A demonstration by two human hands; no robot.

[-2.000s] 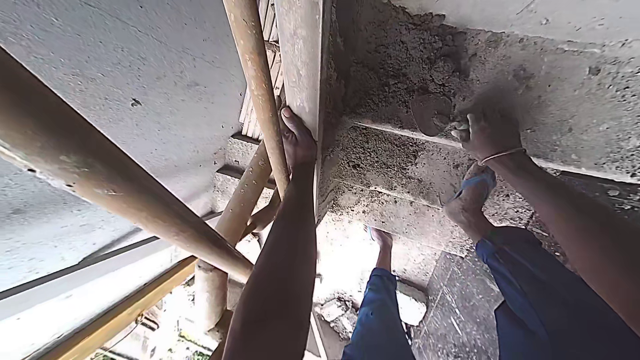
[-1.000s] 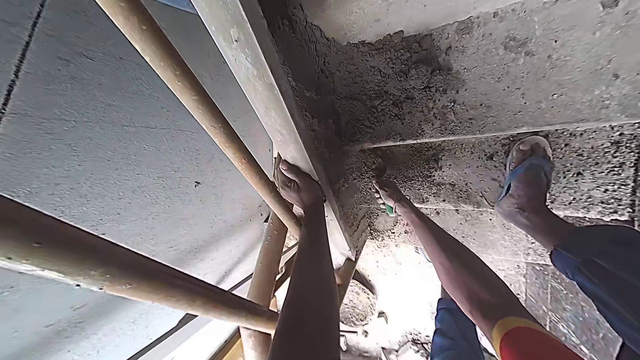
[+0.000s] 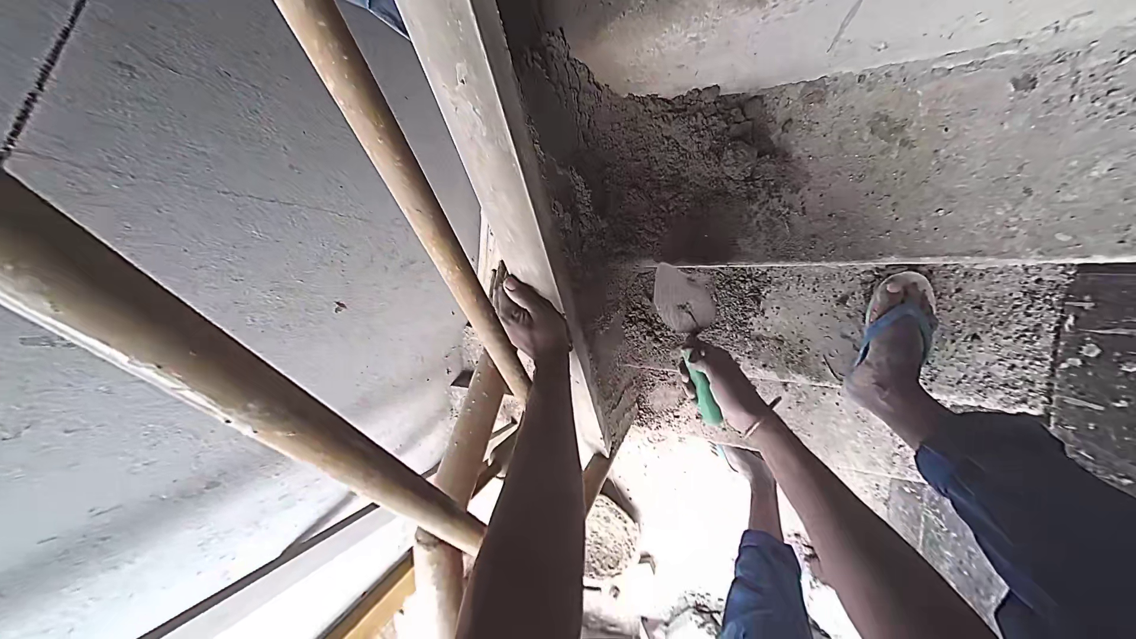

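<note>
My left hand (image 3: 532, 324) grips the edge of a long pale board (image 3: 497, 142), close beside a slim wooden pole (image 3: 408, 195). To its right, my right hand (image 3: 723, 382) is closed around the green handle (image 3: 702, 388) of a pointing trowel. The trowel's pale, mortar-dusted blade (image 3: 683, 300) lies over a step's edge, above loose grit. Rough grey mortar (image 3: 683, 151) fills the corner between the board and the upper step. Whether the blade touches the step I cannot tell.
My sandalled foot (image 3: 896, 328) stands on the gritty step (image 3: 799, 328) at right; my other foot (image 3: 745, 461) is lower down. A thick pole (image 3: 222, 364) slants across the left, before a grey wall (image 3: 222, 177). A round container (image 3: 611, 537) with grainy material sits below.
Two seconds ago the trowel blade was in the corner by the riser, farther right of the board. The view has shifted. Since one second ago, the green handle and blade have come into plain sight.
</note>
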